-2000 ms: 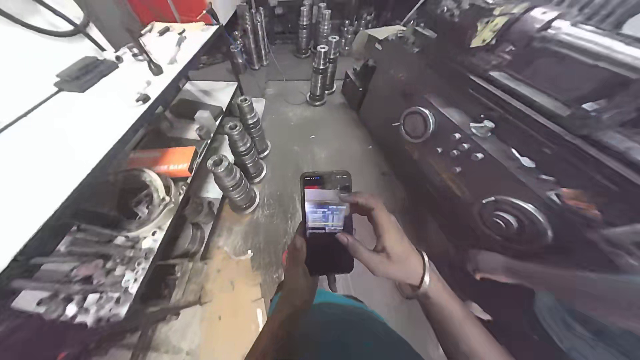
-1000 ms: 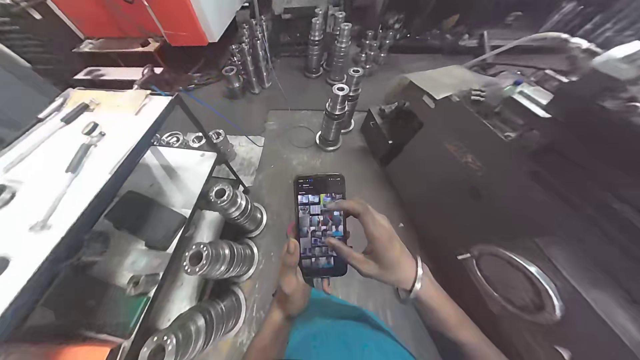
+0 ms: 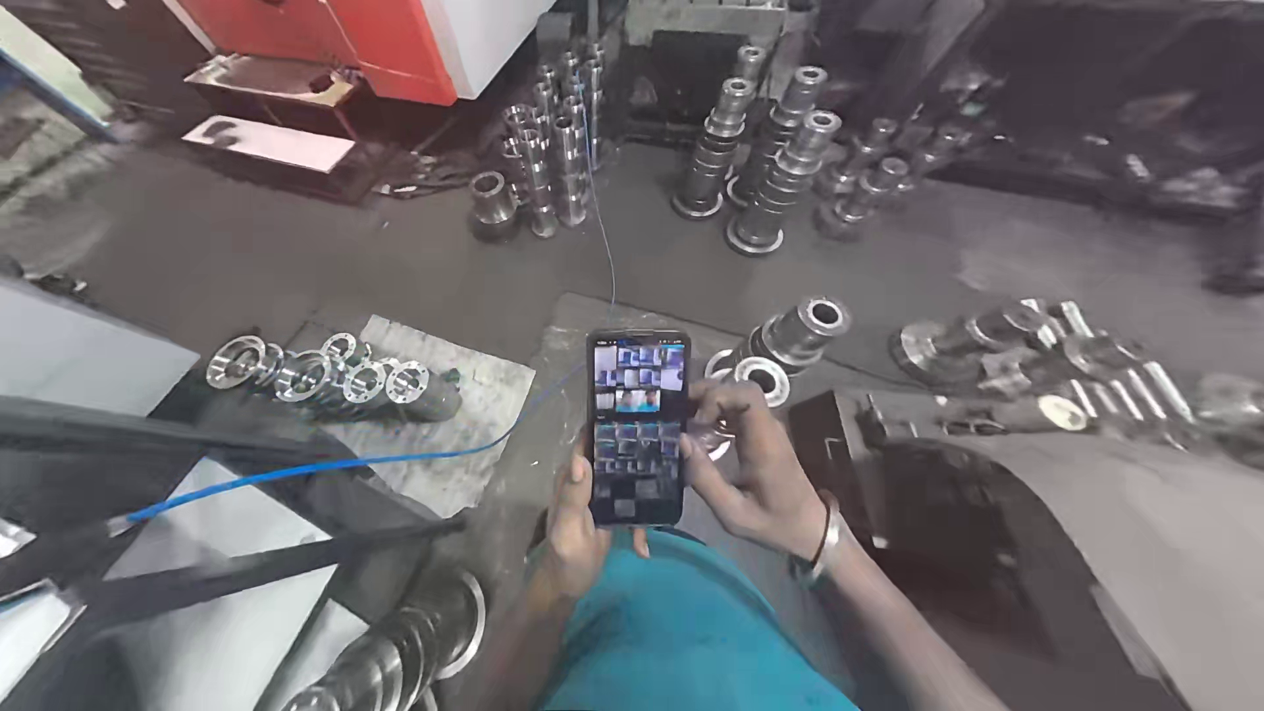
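Observation:
A smartphone [image 3: 639, 430] is held upright in front of my teal shirt, its lit screen filled with a grid of small pictures. My left hand [image 3: 578, 528] grips it from the lower left, the thumb along its edge and a fingertip showing below it. My right hand [image 3: 755, 469], with a metal bangle at the wrist, is at the phone's right edge, thumb and index finger bent close to the screen. Whether those fingertips touch the glass cannot be told. Behind that hand, stepped metal cylinders [image 3: 790, 341] rest on the floor.
Tall stacks of turned metal parts [image 3: 770, 197] stand ahead. Flanged metal rings [image 3: 306, 375] sit on a pale sheet [image 3: 474, 395] at the left. A blue hose [image 3: 346, 462] crosses the left side. More shafts [image 3: 1047, 346] lie at the right, and a red and white machine [image 3: 395, 44] stands back left.
The phone screen has gone from another display to a grid of pictures. My left hand still holds the phone, with my right hand beside it. The view has shifted forward along the floor.

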